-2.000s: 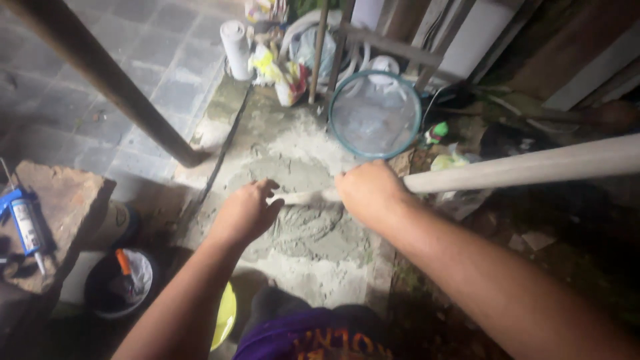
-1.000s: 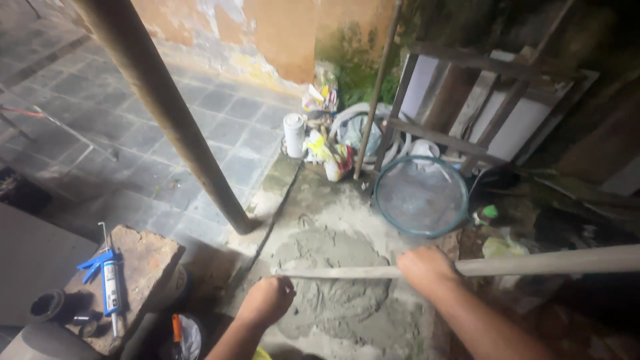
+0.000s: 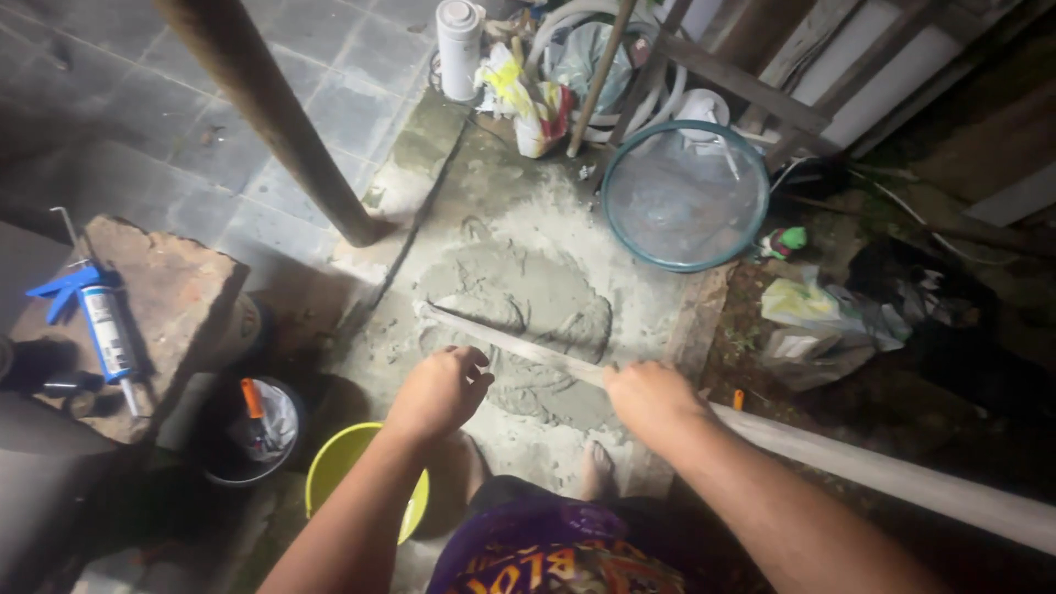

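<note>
A long pale pole (image 3: 858,469), probably wooden, crosses the view from the lower right to the middle. My right hand (image 3: 656,400) is closed around it. The pole's thin end lies over a spread of wet grey mortar (image 3: 544,289) on the concrete floor. Just below that end is my left hand (image 3: 441,388), off the pole, its fingers curled and a little apart with nothing in them. Whether the pole's end touches the mortar or hangs over it, I cannot tell.
Left stand a yellow bucket (image 3: 322,462), a dark bucket (image 3: 221,474), a stone slab (image 3: 186,272) with a blue caulking gun (image 3: 103,322), and a leaning post (image 3: 280,124). A round sieve (image 3: 686,194) lies at the upper right, near plastic bags (image 3: 800,305). My bare foot (image 3: 596,470) is below the mortar.
My left hand has come off the pole, which it touched one second ago. The pole's thin end now points up and left rather than lying nearly level. The view has tilted downward.
</note>
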